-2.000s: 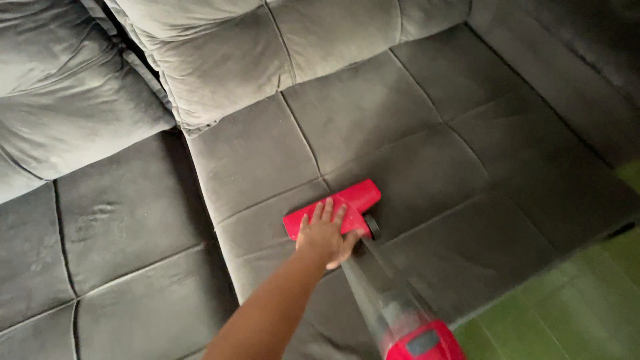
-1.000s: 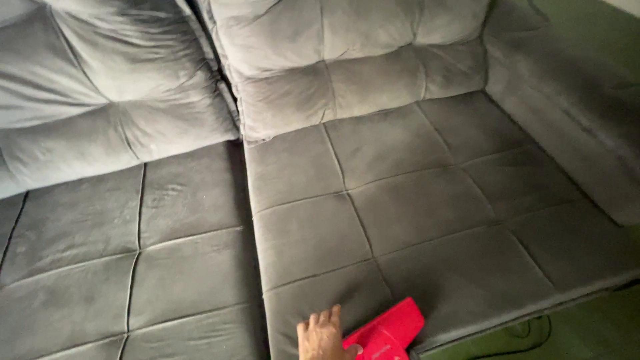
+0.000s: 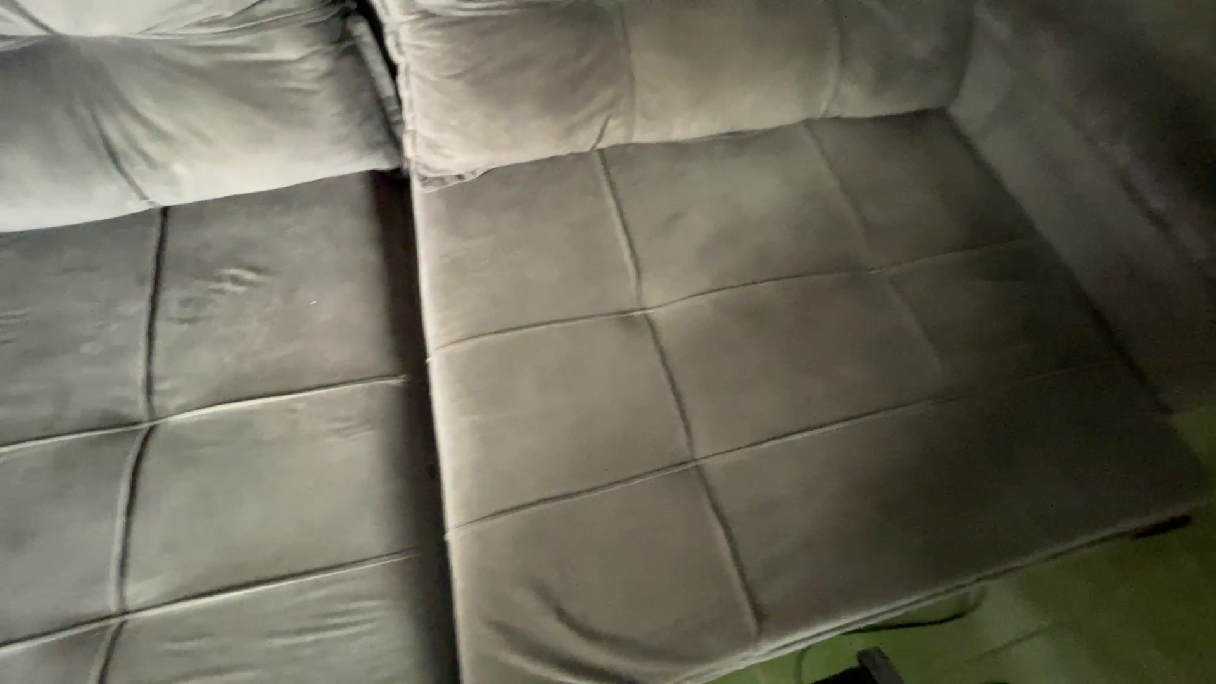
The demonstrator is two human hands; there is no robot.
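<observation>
Neither of my hands shows in the head view now, and what they hold is hidden from me. A grey tufted seat cushion of a sofa fills the right half, with curved creases near its front left edge. To its left lies another grey seat cushion, parted from it by a dark gap. At the bottom edge, below the front of the sofa, a small part of a dark object juts into view; I cannot tell what it is.
Padded back cushions stand along the rear of the seats. The sofa's armrest rises at the right. Green-looking floor shows at the lower right, with a thin dark cable near the sofa's front edge.
A hand on the red vacuum head was over the right seat cushion, then lower at its front edge. Both are now out of view.
</observation>
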